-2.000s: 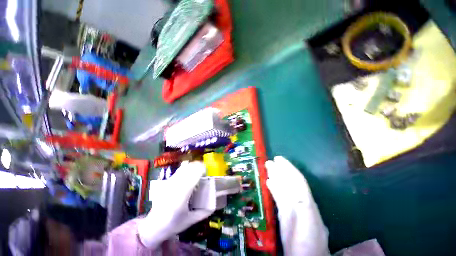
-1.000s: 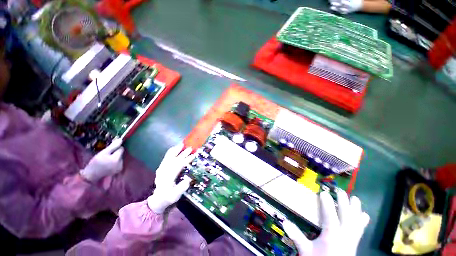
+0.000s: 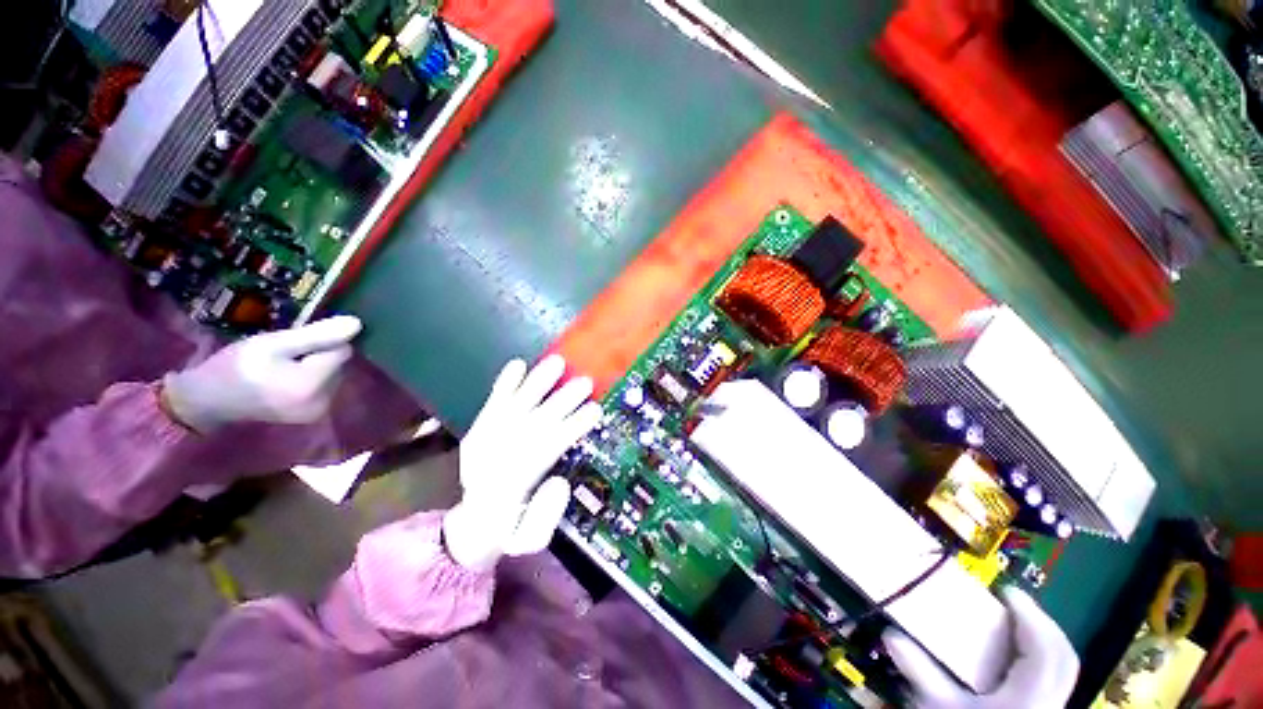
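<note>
A power circuit board point(image 3: 679, 519) lies component side up on a red-orange foam pad point(image 3: 665, 298), set at a slant. Its copper-orange chokes point(image 3: 772, 299) are at the upper end; long white heat sinks point(image 3: 845, 506) run along it, one crossed by a black wire. My left hand point(image 3: 520, 464), white-gloved, rests at the board's left edge with fingers spread; whether the thumb presses the edge is unclear. My right hand point(image 3: 1004, 672), also gloved and partly cut off by the lower edge, has thumb and fingers around the lower end of the middle heat sink.
Another person's gloved hand point(image 3: 263, 374) is at left, beside a second board point(image 3: 326, 180) on a red pad. A third board point(image 3: 1177, 97), solder side up, is at upper right by a red pad point(image 3: 1025, 159). A black tray with a yellow tape roll point(image 3: 1177, 598) is at lower right.
The view has turned and come closer. The board appears turned further clockwise. My right hand has closed around the heat sink's end; my left hand stays at the left edge.
</note>
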